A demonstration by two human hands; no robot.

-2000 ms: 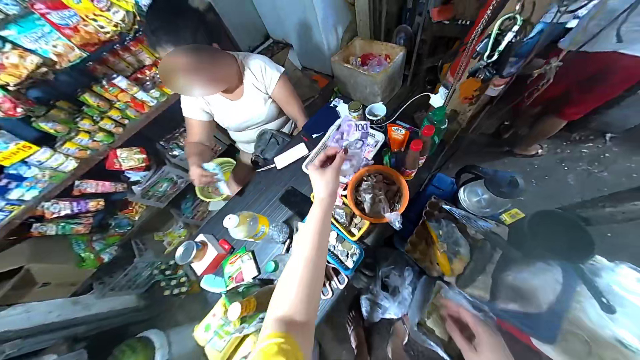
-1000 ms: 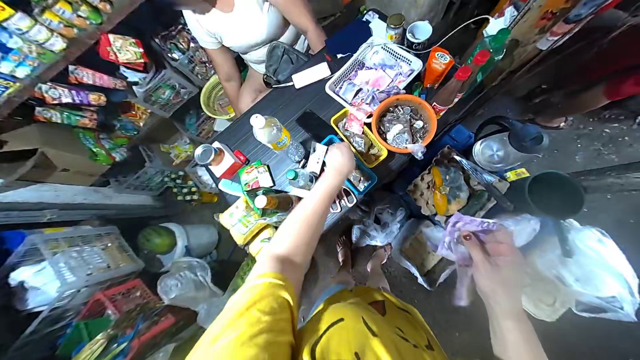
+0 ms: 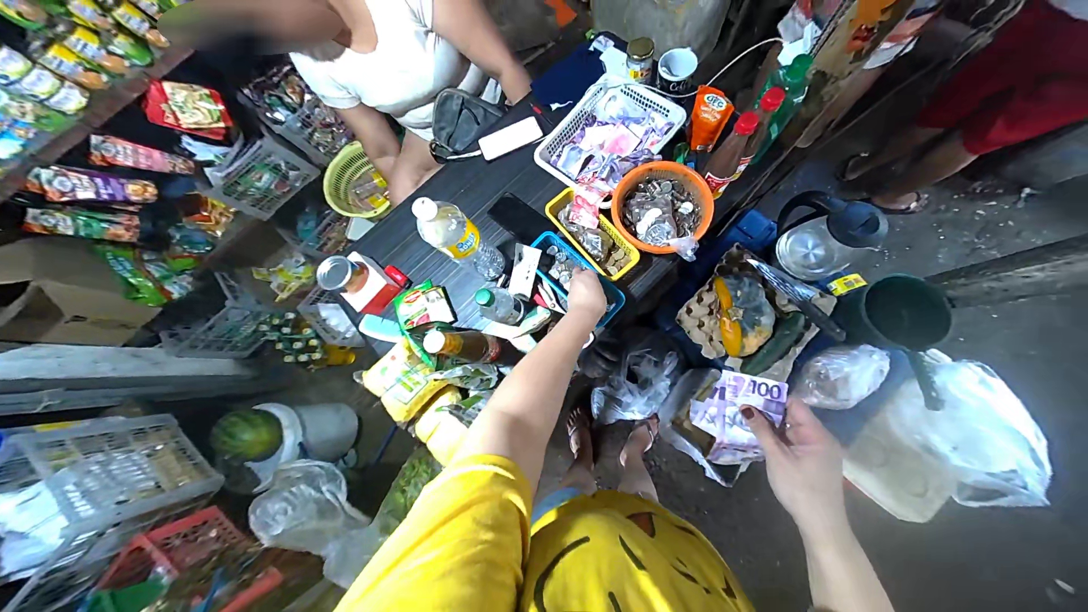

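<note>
My left hand [image 3: 586, 297] reaches into a blue plastic basket [image 3: 614, 313] of coins; its fingertips are hidden, so whether it holds a coin is unclear. In my right hand [image 3: 799, 450] are purple 100 banknotes [image 3: 738, 408], pinched by thumb and fingers at the lower right. A yellow basket [image 3: 627, 270] with coins and plastic bags adjoins the blue one. Beside it stands an orange round basket [image 3: 622, 183] with coins and a plastic bag. Behind these, a white basket [image 3: 548, 166] holds many purple banknotes and some pinkish ones.
Bottles [image 3: 459, 234], a dark phone [image 3: 517, 217] and a white phone [image 3: 510, 138] lie or stand on the dark table [image 3: 408, 255]. A person in white [image 3: 382, 76] sits across. At right are an egg tray [image 3: 701, 319], a glass pitcher [image 3: 807, 251] and a green dipper [image 3: 905, 313].
Since two seconds ago, my left hand has moved from above the white basket down into the blue coin basket. My right hand, empty-looking at first, now shows banknotes, which it also held one second ago.
</note>
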